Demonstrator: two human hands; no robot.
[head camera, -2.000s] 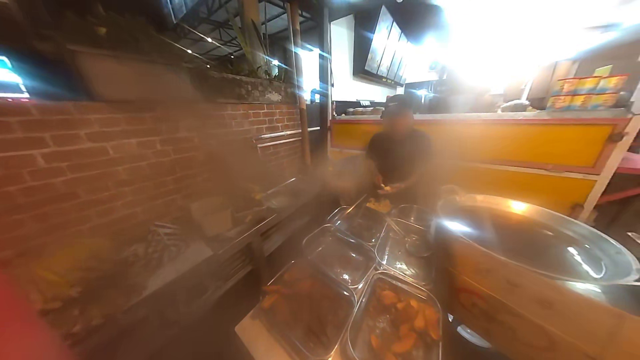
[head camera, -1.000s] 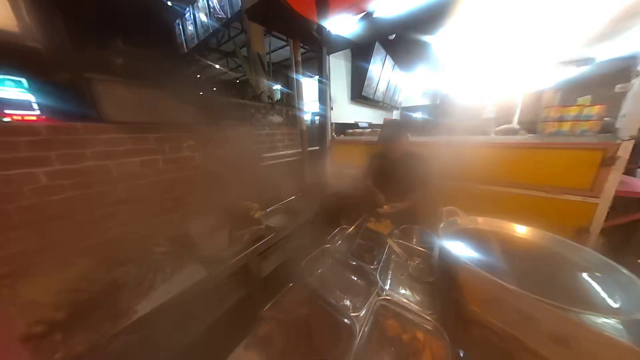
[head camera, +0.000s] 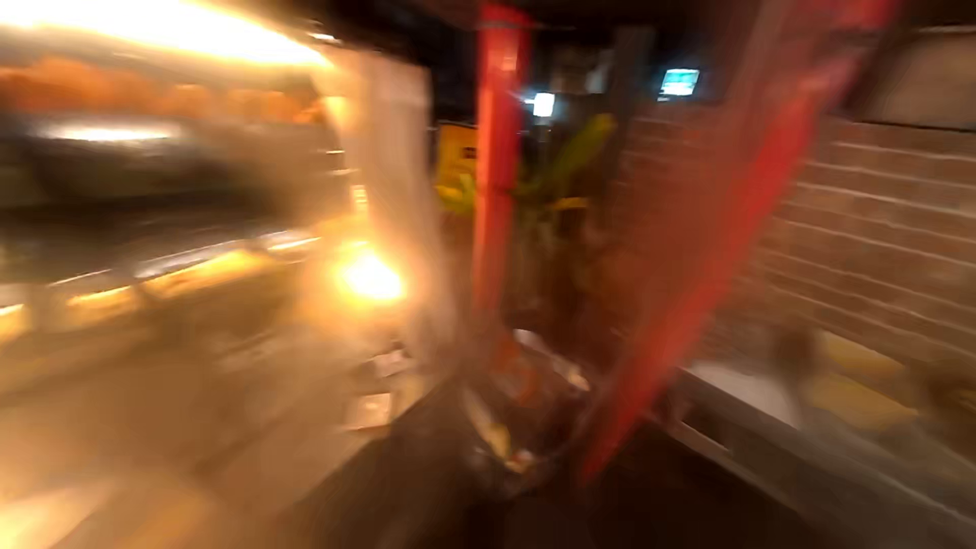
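Note:
Neither my left hand nor my right hand shows in the head view, which is strongly blurred. At the lower middle is a dark heap or container of mixed items (head camera: 526, 412), too smeared to name further. Small pale objects (head camera: 370, 410) lie to its left. A bright glow (head camera: 371, 278) like a flame or lamp shines at the left of centre, beside a pale upright post or sheet (head camera: 396, 168).
A red post (head camera: 499, 160) stands near the middle and a red slanted beam (head camera: 709, 274) crosses right of it. A brick wall (head camera: 892, 221) with a low ledge (head camera: 808, 457) runs along the right. Green leaves (head camera: 579, 152) show behind.
The view has swung far round. The clear trays of food, the large round metal pan and the person behind them, seen before, are out of view.

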